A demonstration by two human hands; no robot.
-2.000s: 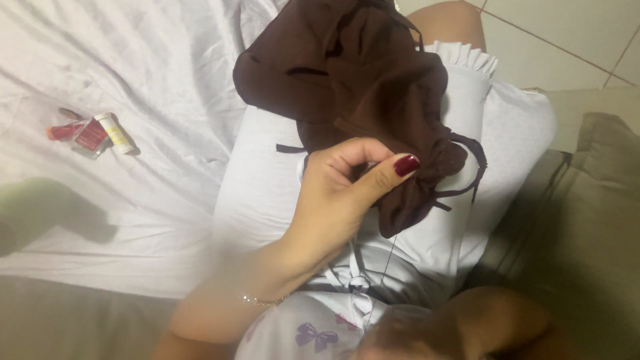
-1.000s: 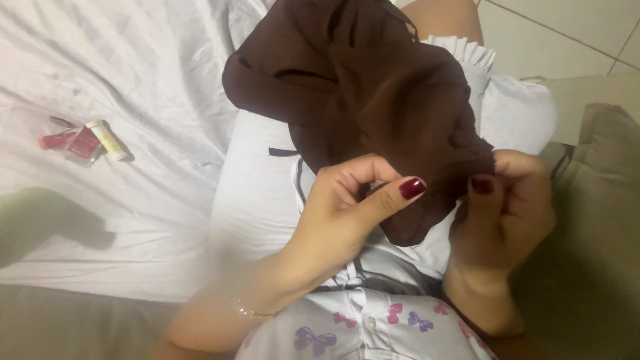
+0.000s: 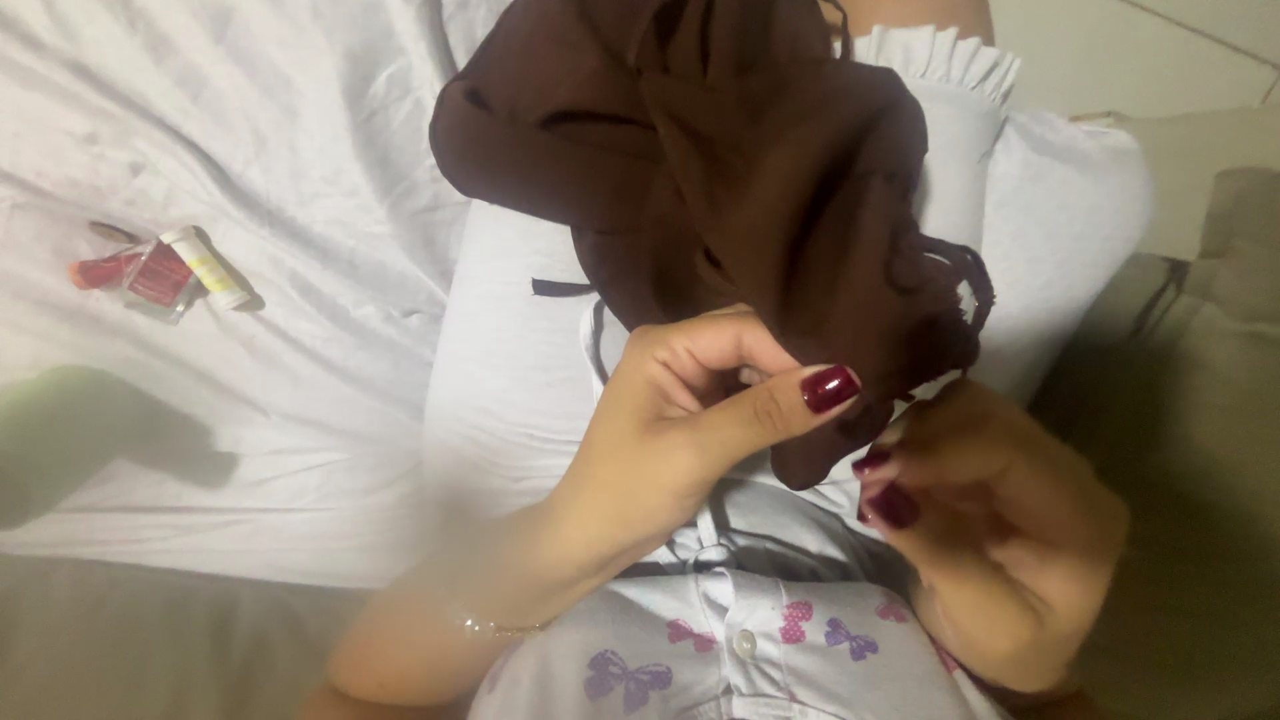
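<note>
A dark brown cloth garment (image 3: 780, 180) with thin straps lies bunched over my lap, on white shorts with a ruffled hem. My left hand (image 3: 700, 410) pinches its lower edge between thumb and forefinger. Just below and to the right of the garment's lower end is my right hand (image 3: 990, 530), slightly blurred, its thumb and fingertips brought together. Whether something thin is between those fingertips cannot be made out. A narrow dark strip (image 3: 562, 288) sticks out from the garment's left side.
On the white sheet (image 3: 300, 400) at left lie a small bottle with red content (image 3: 160, 275), a red item beside it and a small white and yellow tube (image 3: 205, 268). A green object (image 3: 90, 440) is nearer. A greenish-brown cushion (image 3: 1200, 480) is at right, floor tiles (image 3: 1130, 50) beyond.
My right hand was at the low edge of the picture, then came up to the garment's right edge. It is now a little lower, off that edge. My left hand keeps its pinch.
</note>
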